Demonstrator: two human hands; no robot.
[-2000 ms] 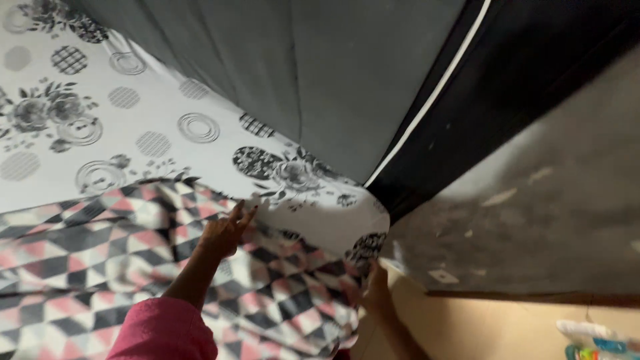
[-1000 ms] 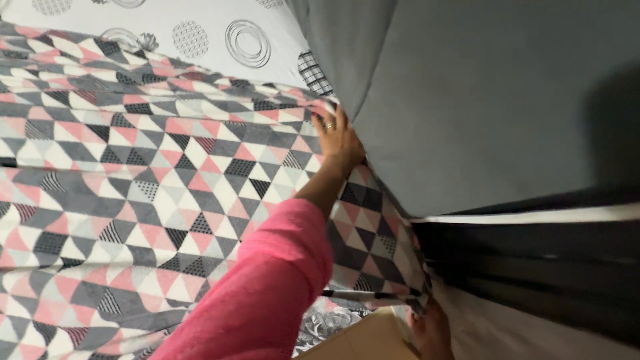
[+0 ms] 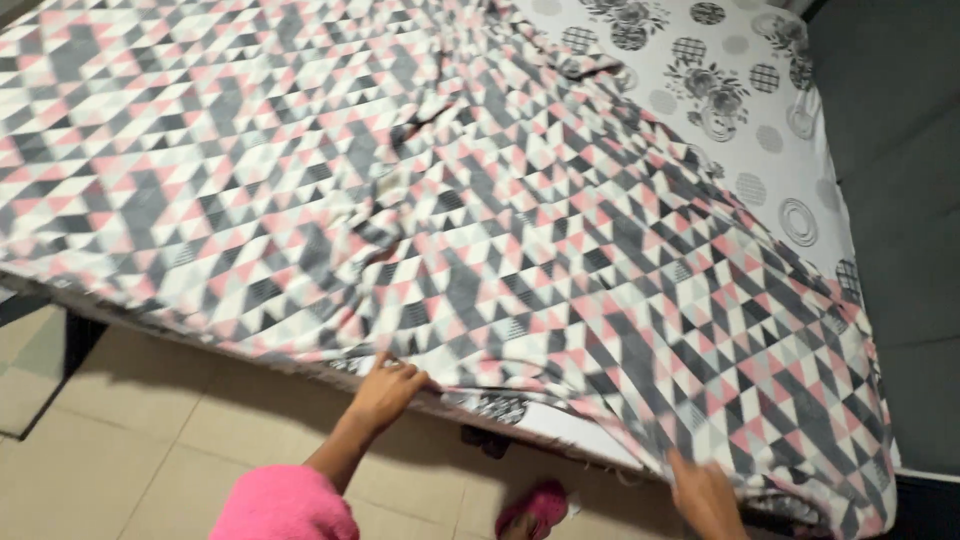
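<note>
A fitted sheet with pink, grey and white triangles covers most of a mattress, wrinkled down its middle. Beneath it, at the upper right, shows a white cover with grey flowers and circles. My left hand, below a pink sleeve, has its fingers on the sheet's edge at the mattress side. Farther right, my right hand is blurred and touches the same edge near the lower right corner; its fingertips are partly hidden. Between the hands a strip of the white cover shows at the mattress edge.
A grey upholstered headboard stands along the right side. Beige floor tiles lie below the bed. A foot in a pink clog is at the bottom, with a dark object under the bed edge. A dark bed leg is at the left.
The view has swung widely to the long side of the bed. The triangle-patterned sheet now covers the corner by the headboard, where the white cover showed at first. My left hand has left that corner.
</note>
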